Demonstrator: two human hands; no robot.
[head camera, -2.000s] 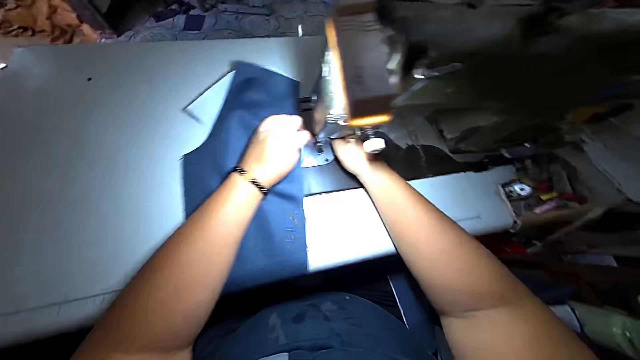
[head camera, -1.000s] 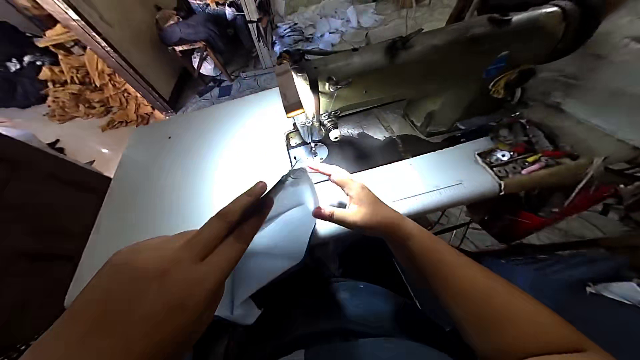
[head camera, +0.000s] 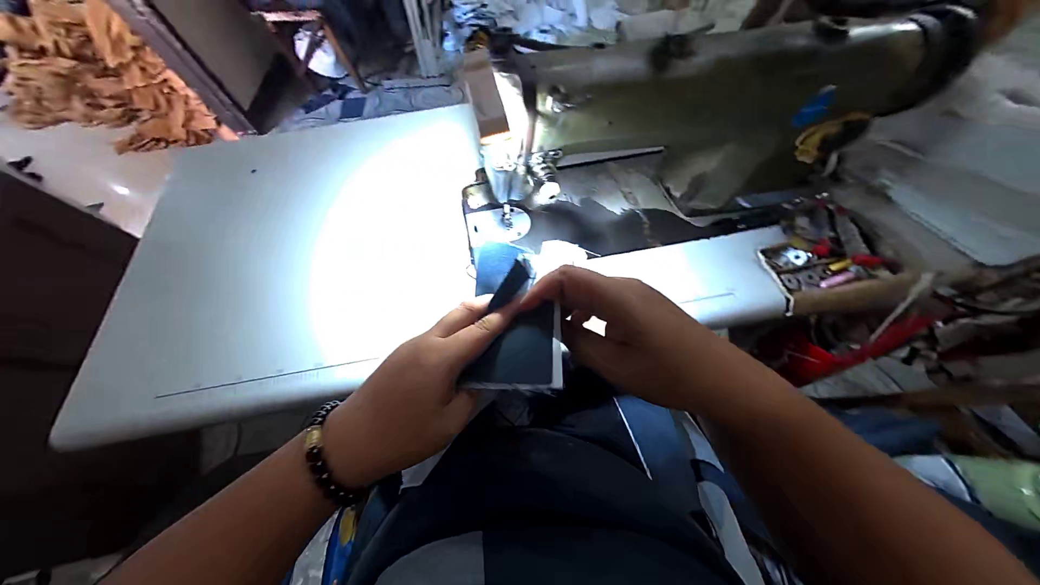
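Note:
A piece of dark blue fabric (head camera: 520, 353) with a pale edge is held between both hands at the front edge of the sewing table, a narrow strip of it folded up. My left hand (head camera: 414, 386), wearing a beaded bracelet, grips its left side. The fingertips of my right hand (head camera: 621, 329) pinch its upper right edge. Just beyond the fabric are the needle plate (head camera: 500, 223) and presser foot (head camera: 507, 213) of an industrial sewing machine (head camera: 634, 106).
The white tabletop (head camera: 244, 268) extends left of the machine. At its right end a tray (head camera: 845, 296) holds bobbins and small tools. Brown fabric scraps (head camera: 97, 73) lie heaped on the floor at the back left. A wooden stool (head camera: 325, 41) stands behind the table.
Both hands have come together on the fabric. It lay flat under my left hand two seconds ago; its dark side is now up again after the pale side showed. The view has shifted.

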